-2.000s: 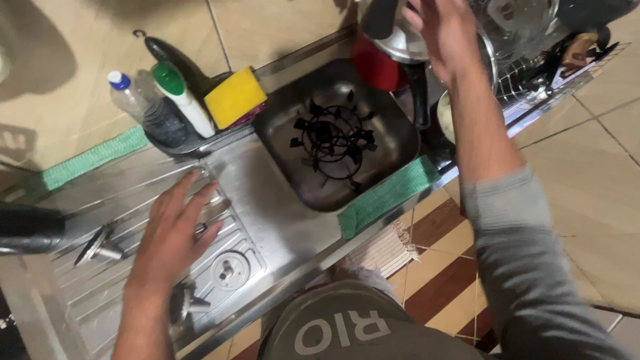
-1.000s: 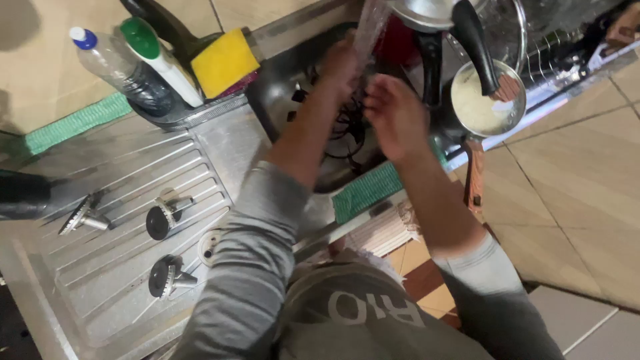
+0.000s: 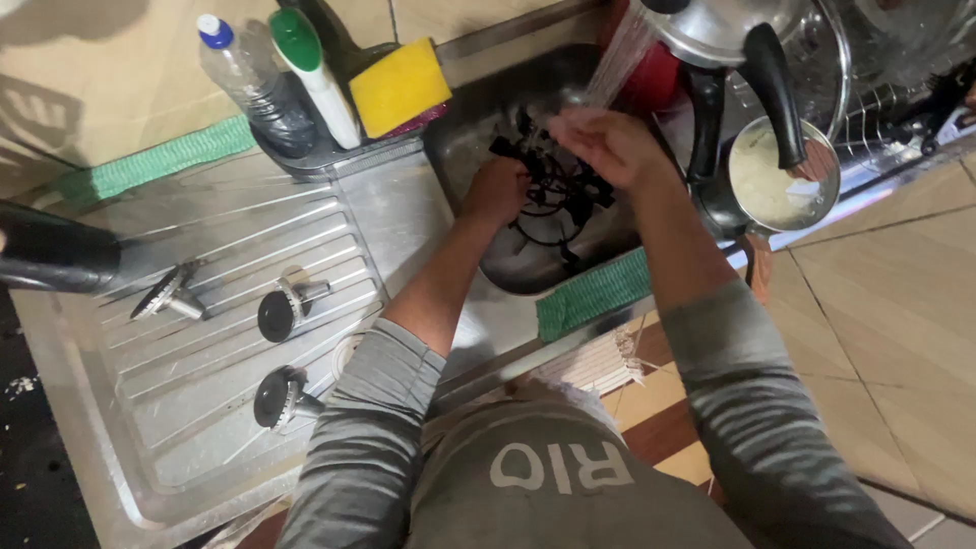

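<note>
Black metal stove grates lie in the steel sink basin. My left hand is closed at the left side of the grates and appears to grip one piece. My right hand is above the grates, its fingers blurred beside the stream of water; whether it holds anything cannot be told. Burner parts with black caps lie on the ribbed drainboard to the left. A yellow sponge rests beside a white bottle with a green cap behind the drainboard.
To the right stand a pot with a lid and a small pan of pale contents, with black handles close to my right arm. Green cloths lie along the sink's front edge and back left. A clear plastic bottle stands at the back.
My left hand has moved from over the drainboard into the basin. My right hand has come from the pot area to above the grates. Water now runs into the basin.
</note>
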